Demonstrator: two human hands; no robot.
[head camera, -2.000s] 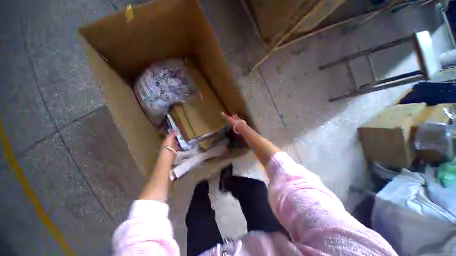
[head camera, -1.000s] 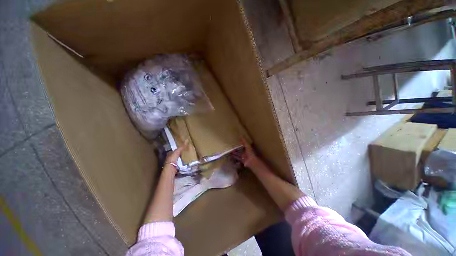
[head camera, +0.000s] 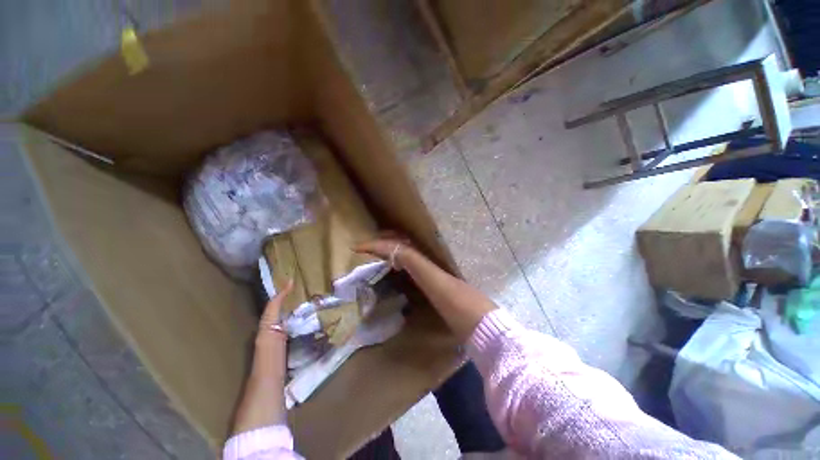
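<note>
A deep open brown carton (head camera: 112, 243) stands on the floor in front of me. A shiny, greyish-purple filled clear polybag (head camera: 252, 198) lies inside at its far left. A tan flat cardboard piece (head camera: 337, 229) lies beside it, its near end bent, with white sheets (head camera: 346, 346) at and below that end. My left hand (head camera: 274, 314) is at the near left edge of the tan piece, thumb on top, other fingers hidden. My right hand (head camera: 387, 250) is at its right edge, fingers over the top; its grip is partly hidden.
A wooden-framed brown panel (head camera: 503, 45) is at the top. A stool (head camera: 674, 117) lies to the right. Beyond it are smaller cartons (head camera: 688, 234) and a white sack (head camera: 746, 373). Speckled floor (head camera: 476, 198) shows between. A yellow line crosses the lower left corner.
My hands have gone deeper into the carton than two seconds ago. The tan piece's near end has bent up since one second ago, and my right hand has moved onto its top.
</note>
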